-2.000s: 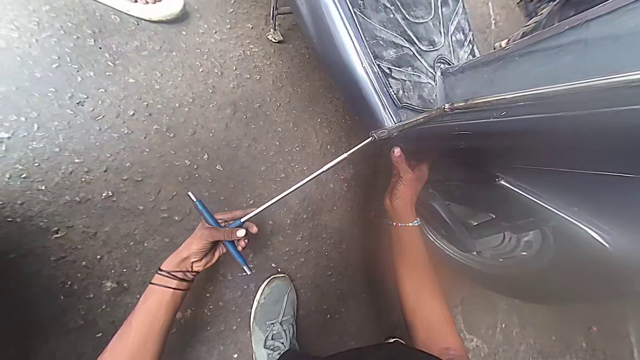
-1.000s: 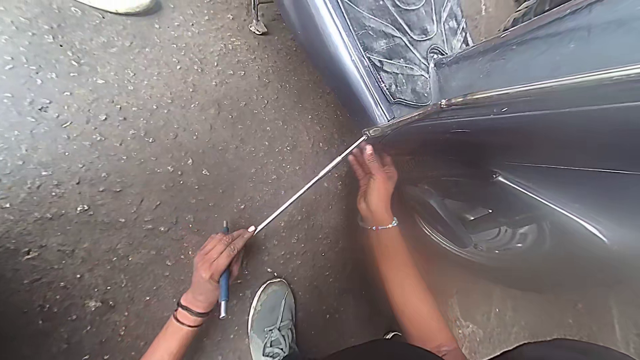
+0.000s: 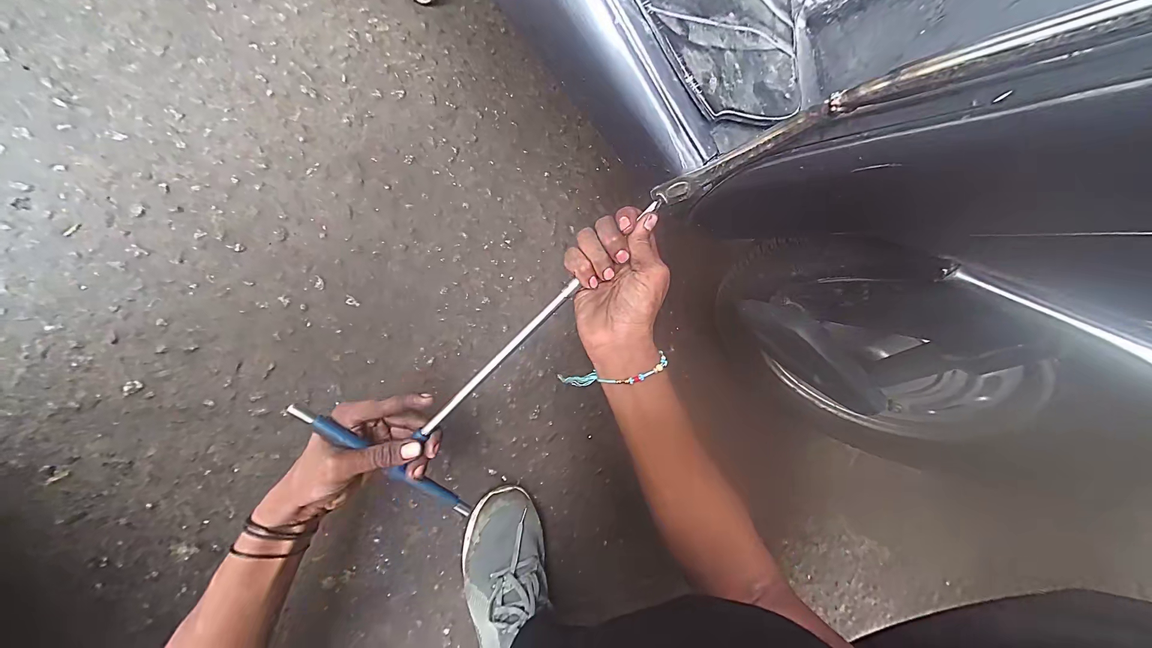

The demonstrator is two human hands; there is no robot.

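A long T-handle wrench with a steel shaft and blue grips runs up to the corner of a dark vehicle's body panel. My left hand is closed round its blue crossbar at the lower left. Near the far end, my right hand has its fingers curled about the shaft, thumb pointing up at the tip. The tip meets the end of a worn metal trim strip along the panel's edge; the exact contact is partly hidden by my fingers.
A wheel shows beneath the panel at right. A floor mat lies on the vehicle's footboard at the top. My shoe stands on the rough ground just beside the wrench's crossbar.
My right hand was below the panel edge, then beside the tip with open fingers; it now grips the shaft. The crossbar has turned in my left hand. The view is nearer the panel.
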